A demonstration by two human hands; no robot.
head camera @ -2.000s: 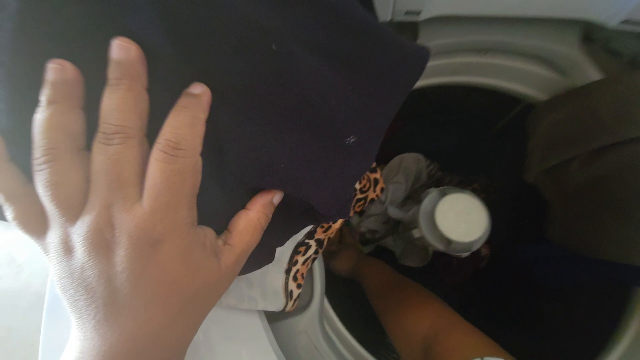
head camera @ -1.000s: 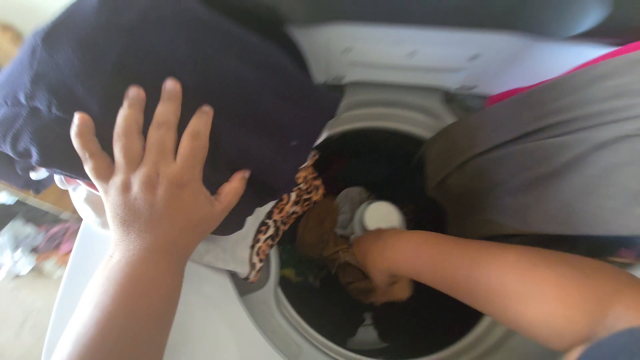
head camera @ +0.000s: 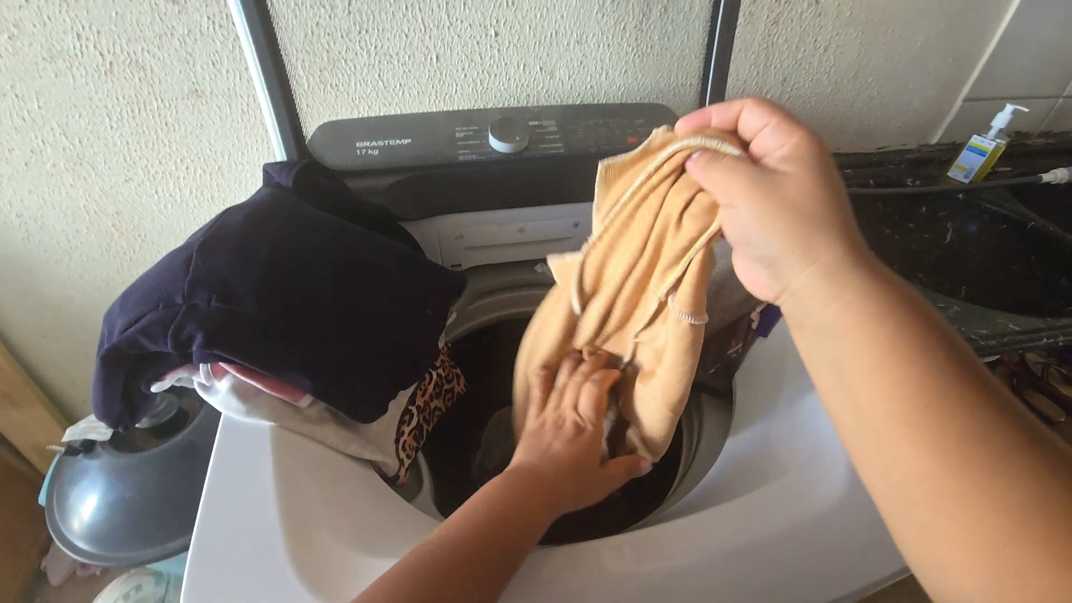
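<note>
My right hand (head camera: 770, 193) pinches the upper edge of a tan knit garment (head camera: 645, 251), which hangs over the open drum (head camera: 477, 402) of a white top-loading washing machine (head camera: 335, 519). Against the garment's lower front rests my left hand (head camera: 574, 427), its fingers spread on the cloth; whether they grip it cannot be told. A dark navy garment (head camera: 301, 285) lies bunched over the machine's left rim, on top of light cloth and a leopard-print cloth (head camera: 429, 406) that reaches the drum opening. Dark laundry sits inside the drum, mostly in shadow.
Behind the drum is the control panel (head camera: 402, 142) with a round knob (head camera: 508, 134). A dark stone counter (head camera: 988, 251) at right bears a pump bottle (head camera: 984, 146) and a hose. At lower left stands a container with a dark domed lid (head camera: 126, 494). More cloth hangs over the right rim.
My right hand has come up out of the drum with the tan garment. My left hand has left the navy garment and moved to the tan one. The view has shifted to show the wall.
</note>
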